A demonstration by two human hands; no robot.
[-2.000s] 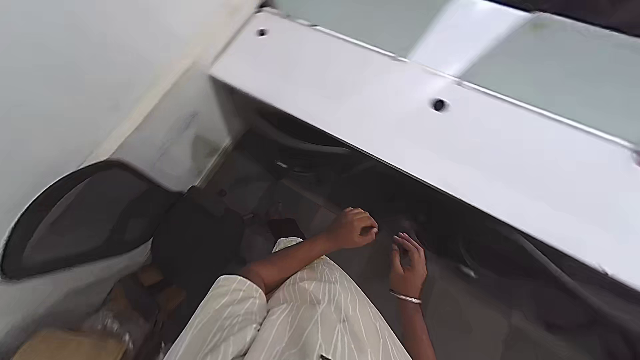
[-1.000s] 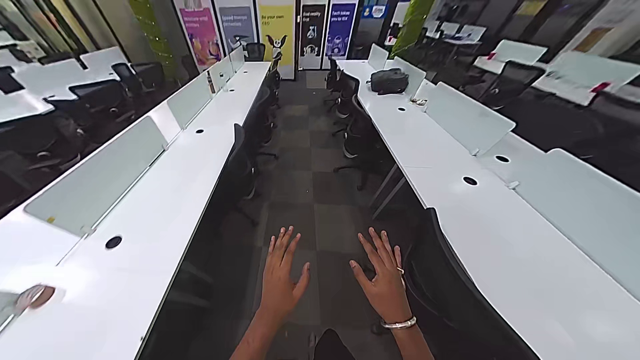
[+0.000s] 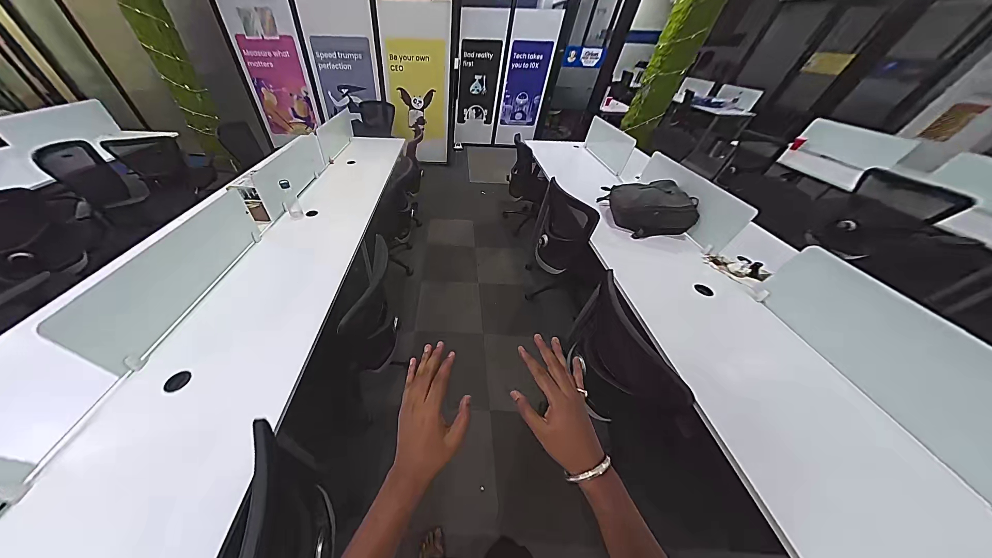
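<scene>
My left hand (image 3: 428,422) is held out over the aisle's carpet tiles (image 3: 449,310), palm down, fingers apart, with nothing in it. To its right my right hand (image 3: 559,411) is raised the same way, also holding nothing; it wears a ring and a metal bangle at the wrist. The right hand is nearest to a black mesh office chair (image 3: 628,349) tucked at the right-hand desk. Below the hands, a foot (image 3: 432,542) shows at the bottom edge.
Long white desks (image 3: 263,310) with frosted dividers (image 3: 155,279) flank the aisle. On the right desk (image 3: 744,349) lies a dark backpack (image 3: 653,208). A clear bottle (image 3: 291,200) stands on the left desk. Several chairs line both sides; poster-covered doors (image 3: 415,93) stand at the far end.
The view has swung up from a desk edge and my lap to the aisle. Both hands, loosely curled two seconds ago, are now spread. Since one second ago the backpack and the doors appear nearer.
</scene>
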